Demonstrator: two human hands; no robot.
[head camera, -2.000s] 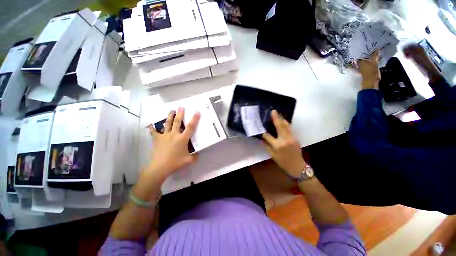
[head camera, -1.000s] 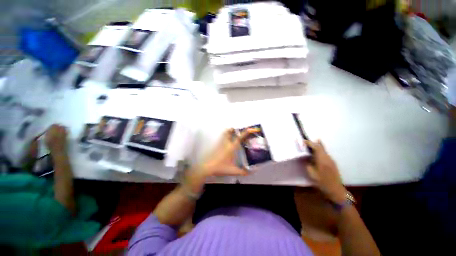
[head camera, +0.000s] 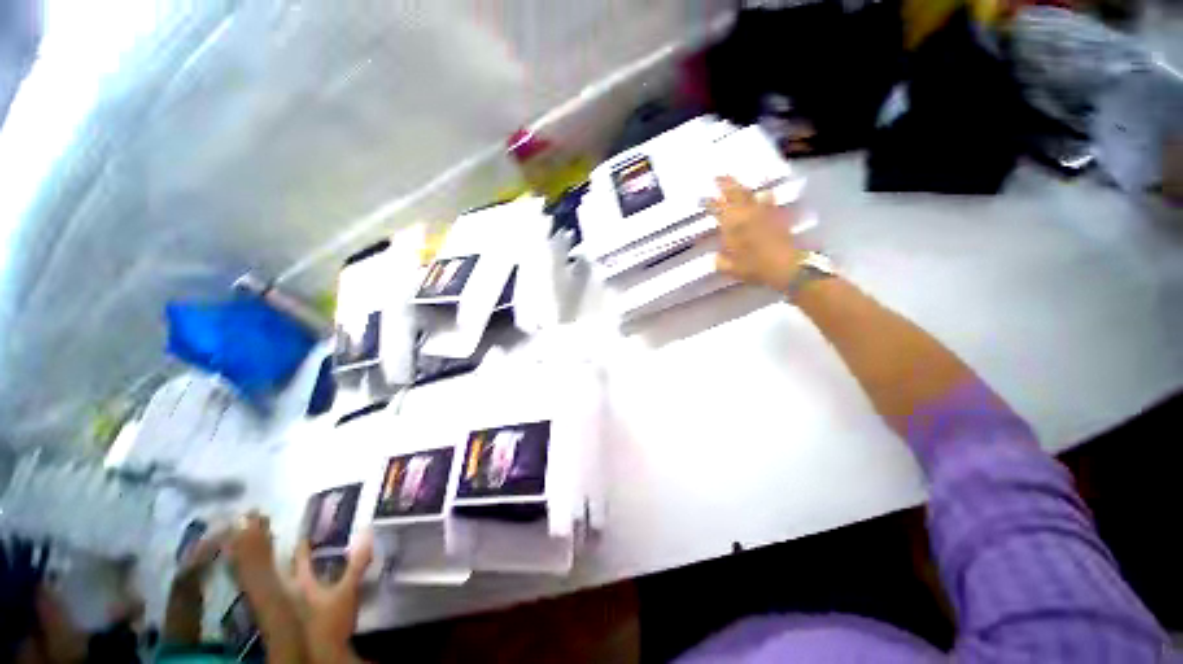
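My right hand (head camera: 755, 240) lies on the right part of the stack of flat cartons (head camera: 675, 208); blur hides whether its fingers grip the top one. A hand that appears to be my left hand (head camera: 331, 590) is low at the left, fingers spread, at the lower edge of the leftmost front carton (head camera: 334, 515). Its forearm is cut off by the bottom edge. Beside that carton stand a middle carton (head camera: 415, 483) and a right carton (head camera: 503, 462), with dark picture panels facing me.
More open cartons (head camera: 448, 279) lean behind the front row. Another person's hands (head camera: 247, 551) are close beside my left hand. A blue bag or cloth (head camera: 240, 340) lies at the far left. A black heap (head camera: 941, 130) and silvery bags (head camera: 1090, 78) are at the back right.
The view has swung left. The carton between my hands is no longer there. My right hand has moved up onto the flat stack; my left has moved to the left end of the front row.
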